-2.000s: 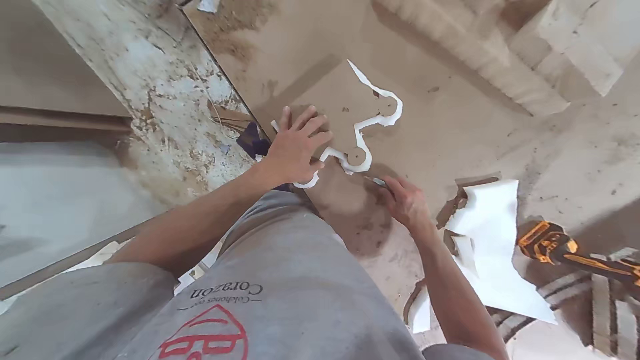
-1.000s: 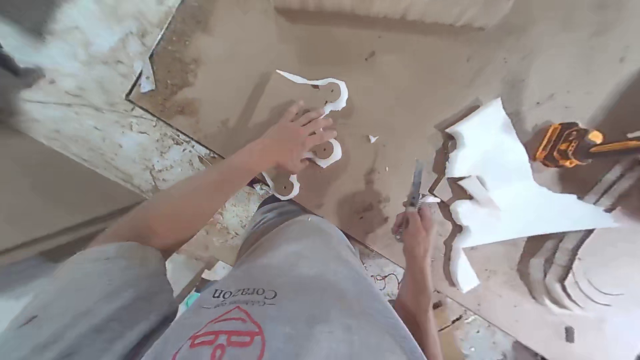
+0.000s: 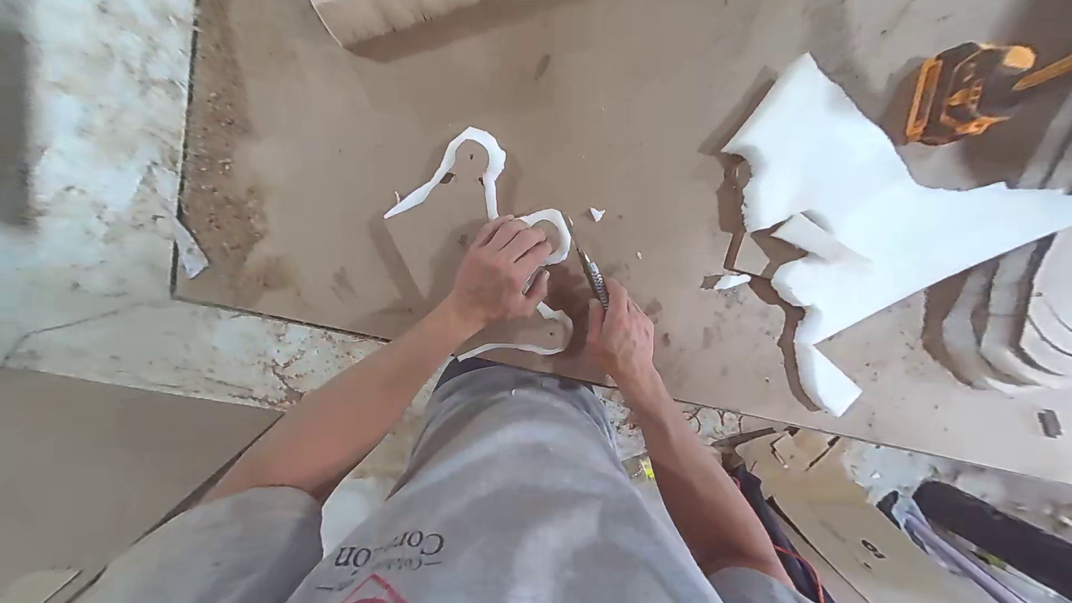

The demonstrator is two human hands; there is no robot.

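Observation:
A curvy shape edged with a white strip (image 3: 494, 167) lies on the brown work surface (image 3: 636, 109). My left hand (image 3: 502, 272) rests flat on its middle, fingers against the central white loop. In my right hand (image 3: 620, 327) is a slim knife with a ribbed metal handle (image 3: 595, 280), its tip at the right edge of that loop. The lower part of the strip curves between my hands and the near table edge. Small white scraps (image 3: 596, 214) lie just right of the loop. My left palm hides part of the shape.
A large torn white sheet (image 3: 854, 201) lies on the right, with a yellow and black power tool (image 3: 959, 92) beyond it. Stacked curved pieces (image 3: 997, 318) sit at the far right. A pale block (image 3: 377, 17) stands at the back. The table edge (image 3: 335, 331) runs near my waist.
My right hand has brought the knife from beside the white sheet back to the loop's right edge. The knife was also close to the shape two seconds ago. The view has shifted.

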